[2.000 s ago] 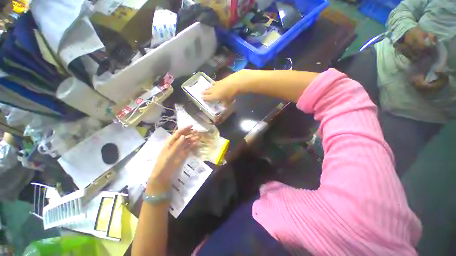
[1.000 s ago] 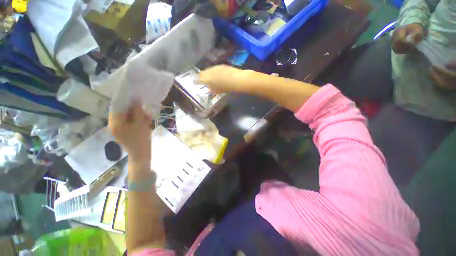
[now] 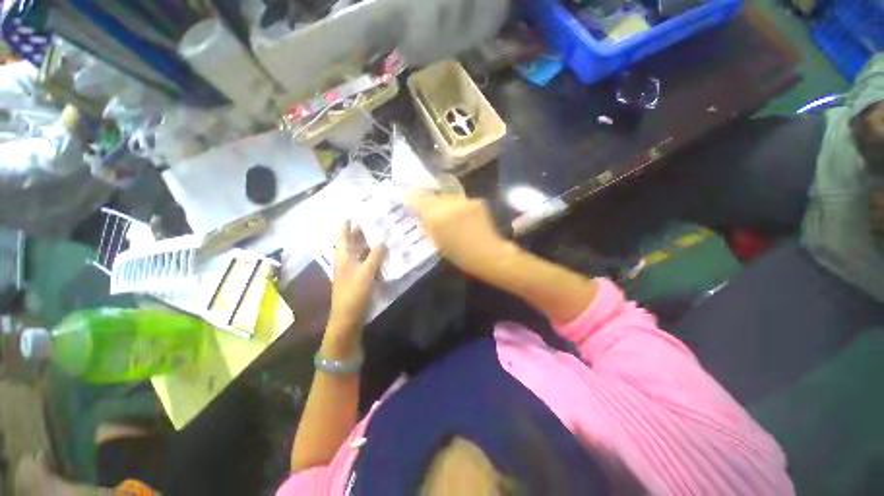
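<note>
White printed sheets or strips with short black bars (image 3: 402,225) lie on the bench between my hands. My left hand (image 3: 355,263) is at their left edge, thumb and fingers apart, with a bracelet on the wrist. My right hand (image 3: 459,231) is at their right edge, blurred, its fingertips against the paper; its grip is unclear. The small cream basket (image 3: 486,133) stands behind my right hand, with a dark round pattern in its base and no strips visible in it.
A tan tray with red-and-white packets (image 3: 341,108) stands left of the basket. A blue crate (image 3: 647,46) is at the back right. A white board with a dark oval (image 3: 215,199), slotted white rack (image 3: 160,267), yellow sheet (image 3: 199,380) and green bottle (image 3: 131,344) are at left. A person sits at right.
The view has shifted. My right hand has left the basket, whose white strips are gone, and is at the papers. My left hand has come down from holding up a white sheet to the papers.
</note>
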